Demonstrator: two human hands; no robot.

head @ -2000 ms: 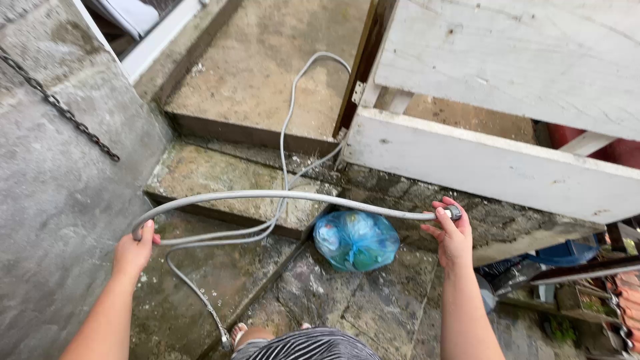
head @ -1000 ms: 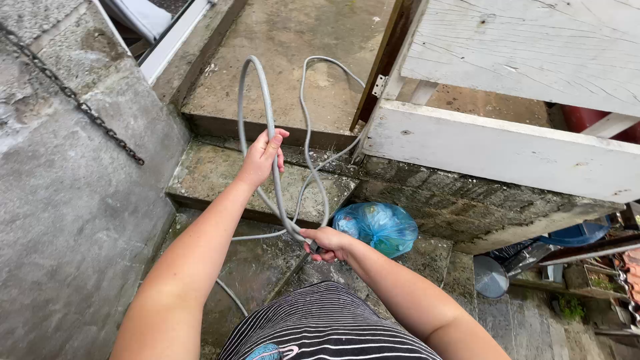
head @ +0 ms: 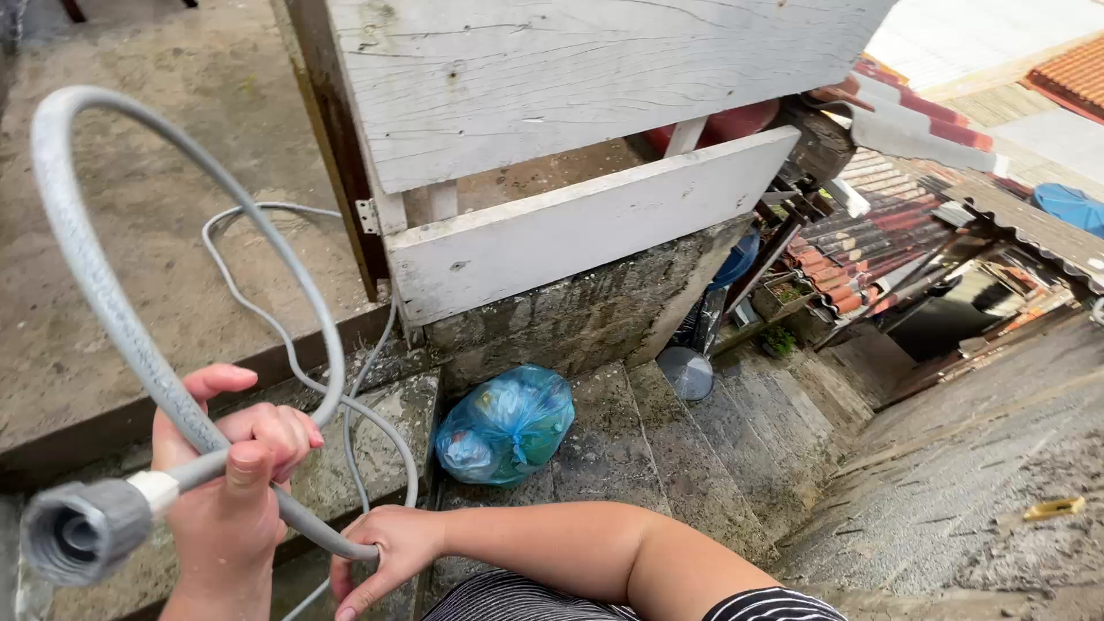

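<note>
A grey ribbed hose (head: 95, 267) rises in a large loop at the left. Near its threaded plastic end fitting (head: 84, 530), my left hand (head: 246, 457) grips crossing parts of the hose. Lower and to the right, my right hand (head: 388, 548) holds another stretch of the hose, its fingers curled round it. More hose (head: 280, 332) trails across the concrete landing and step behind my hands. A tied blue plastic bag (head: 509, 424) with mixed contents rests on the steps beyond my right forearm.
White wooden boards (head: 578, 228) with a hinge stand above a low concrete wall (head: 578, 315). Concrete steps (head: 681, 457) descend to the right past a round grey lid (head: 687, 373). A rough wall (head: 975, 466) borders them, and tiled roofs (head: 897, 216) lie beyond.
The hose was stretched between my hands, then looped as they came together. Now its end fitting is by my left hand, whereas the first frame shows it at my right. The view has swung right.
</note>
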